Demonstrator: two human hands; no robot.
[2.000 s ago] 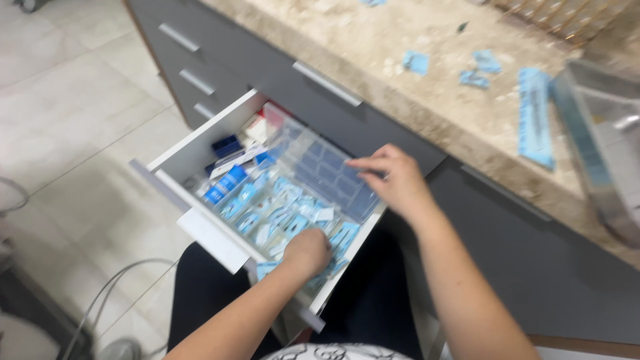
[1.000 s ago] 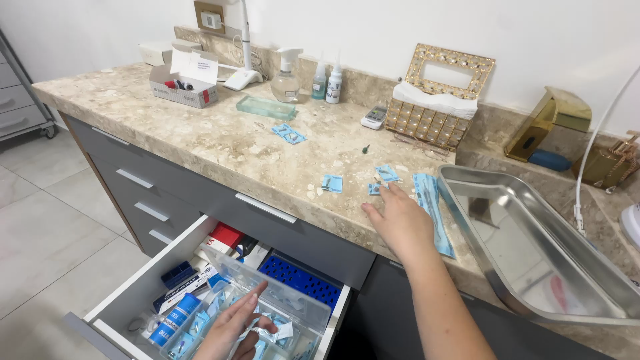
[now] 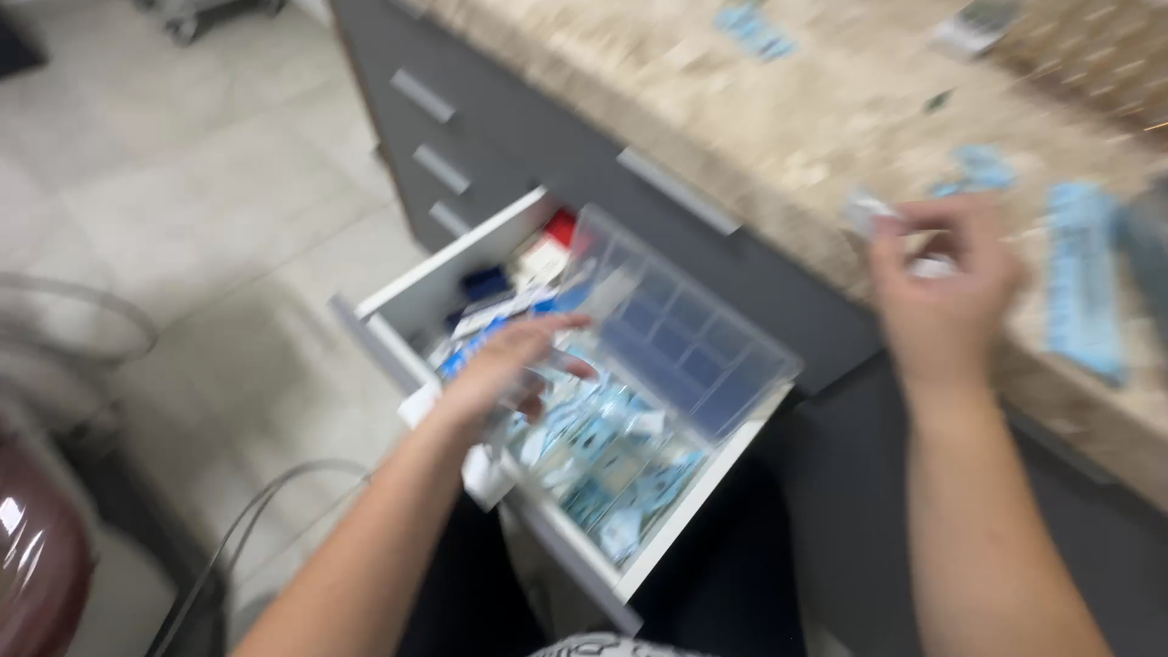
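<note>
Over the open drawer (image 3: 671, 538) my left hand (image 3: 520, 370) hovers above a compartment box (image 3: 639, 488) filled with small blue-and-clear pouches (image 3: 593, 438). Its fingers are spread, and blur hides whether anything lies between them. The box's clear divided lid (image 3: 703, 338) leans back at the drawer's rear. At the counter's front edge my right hand (image 3: 954, 283) pinches a small clear-and-white packet (image 3: 871, 214) between thumb and finger. Small blue pouches (image 3: 981, 169) lie just beyond that hand, and a long blue pouch (image 3: 1084, 278) rests to its right.
More blue pouches (image 3: 756, 32) lie farther back on the stone counter (image 3: 821, 119). A gold basket (image 3: 1095, 64) stands at the top right, and part of a metal tray (image 3: 1152, 246) shows at the right edge. Cables (image 3: 265, 493) hang at the lower left.
Since one second ago, my right hand has closed on a small packet near the counter's edge. My left hand remains over the drawer. The view has tilted down toward the drawer.
</note>
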